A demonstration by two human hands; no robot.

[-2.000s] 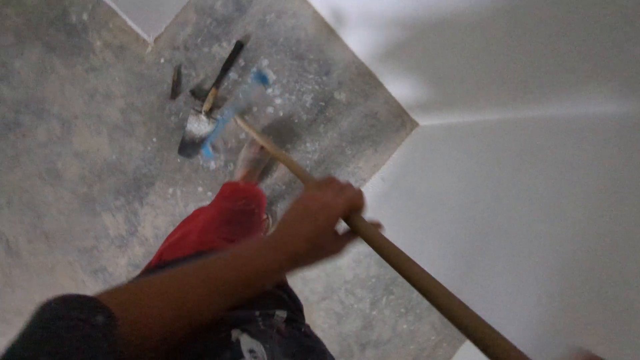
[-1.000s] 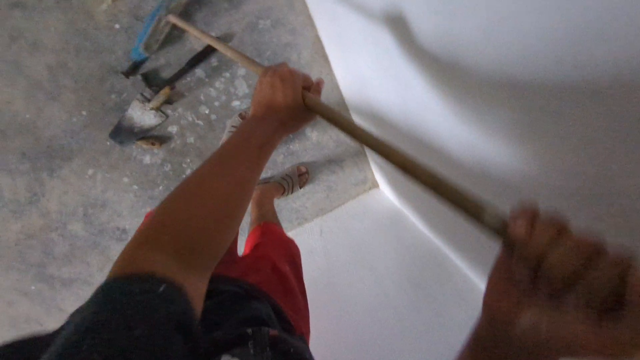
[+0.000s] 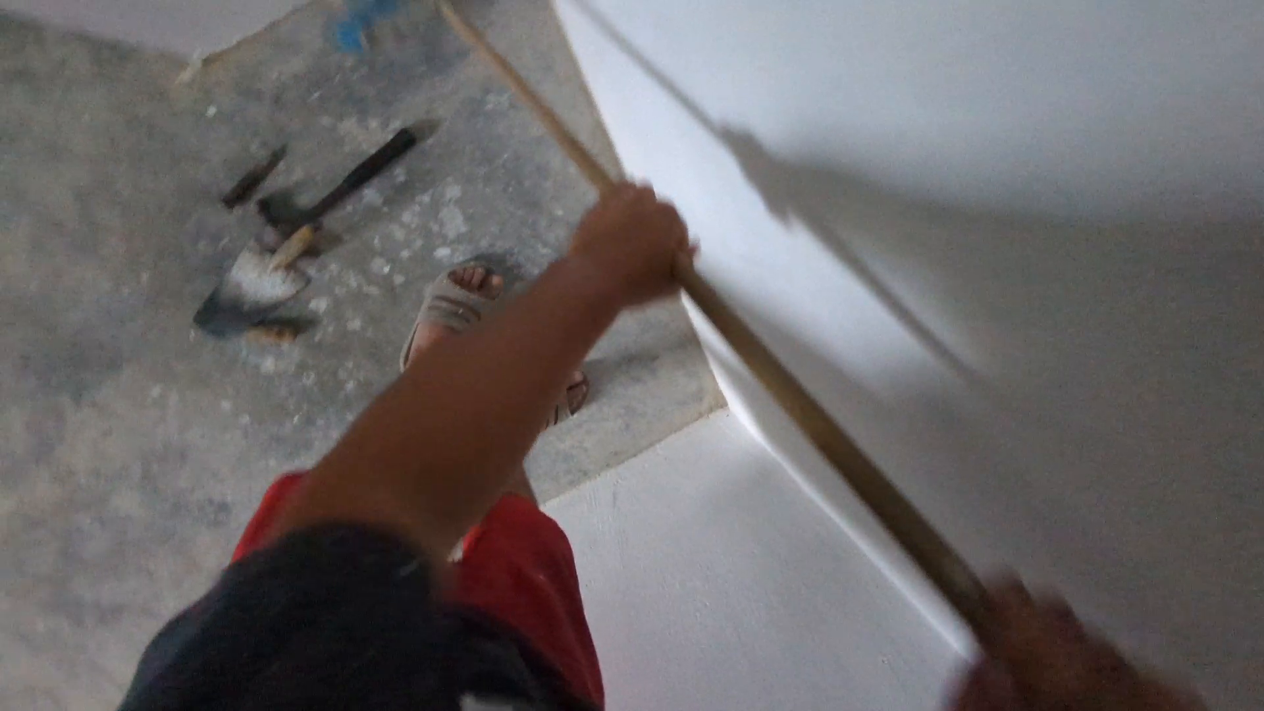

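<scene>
A long wooden pole runs diagonally from the top of the view to the lower right. My left hand is closed around its middle part. Nearer the lower right corner, my right hand, blurred, grips the thicker end. The far tip is cut off by the top edge, close to a blurred blue object; whether they are joined I cannot tell. On the floor left of my left hand lie a trowel with a wooden handle and what looks like a hammer with a black handle.
White walls rise at the right and below, meeting the grey, paint-spotted concrete floor in a corner. Another white wall stands at the upper left. A small dark piece lies near the tools, by my sandaled foot.
The view has shifted. My right hand, mostly out of view two seconds ago, now shows on the pole. Both hands stay on the pole since one second ago.
</scene>
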